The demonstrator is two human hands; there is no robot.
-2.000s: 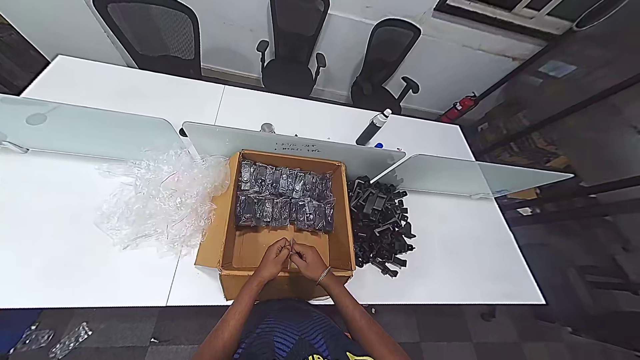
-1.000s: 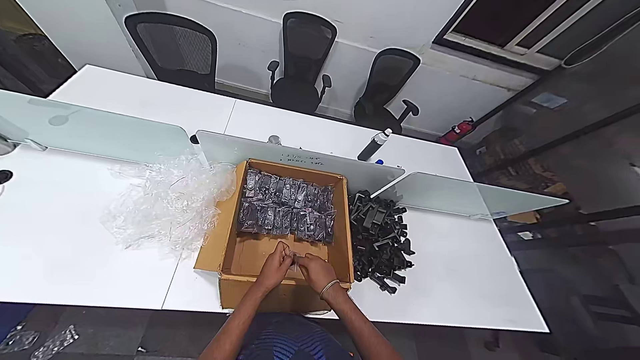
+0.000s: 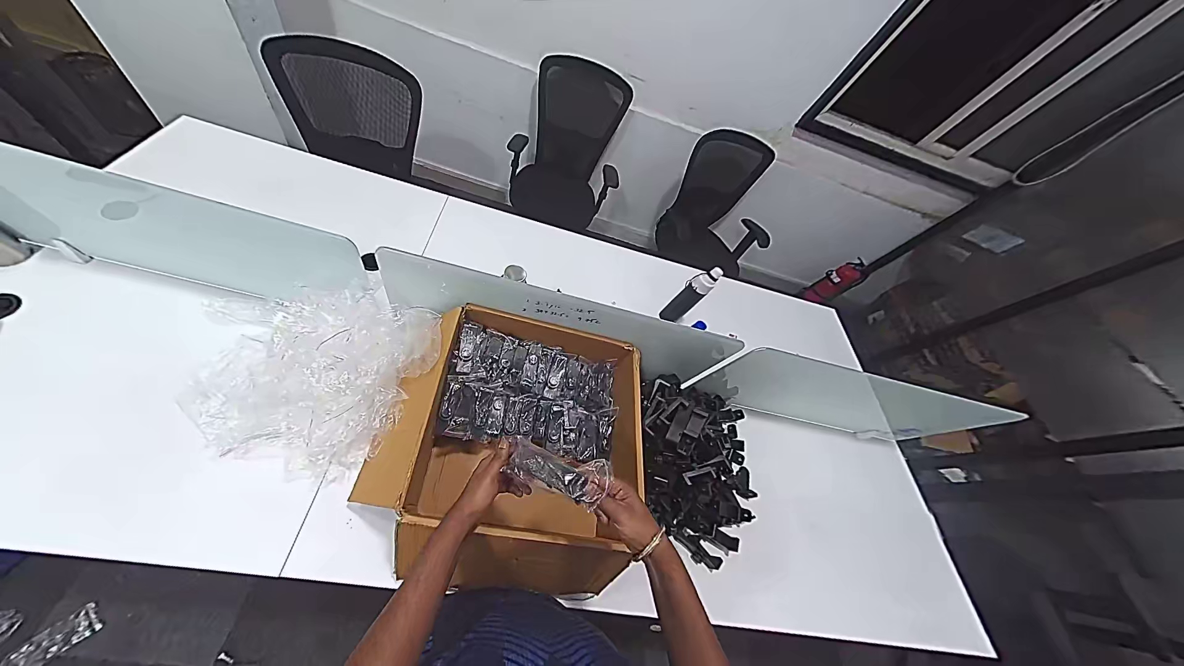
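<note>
Between my hands, over the near part of an open cardboard box (image 3: 523,564), is a clear plastic bag (image 3: 560,474) with a dark item inside. My left hand (image 3: 487,481) pinches the bag's left end; my right hand (image 3: 626,513), with a band at the wrist, grips its right end. Two rows of dark bagged items (image 3: 527,393) stand in the far part of the box, whose bare bottom shows nearer me. Right of the box lies a pile of black plastic parts (image 3: 694,453). A heap of crumpled clear plastic bags (image 3: 319,379) lies to its left.
Frosted glass dividers (image 3: 555,314) cross the white table (image 3: 832,536) behind the box; one bears handwriting. Beyond them are a dark bottle with a white cap (image 3: 691,294) and several mesh chairs (image 3: 583,129). Some plastic wrapping (image 3: 60,638) is on the floor at the lower left.
My hands were close together at the near side of the box; now they are apart, with a bagged dark item stretched between them. The view has shifted.
</note>
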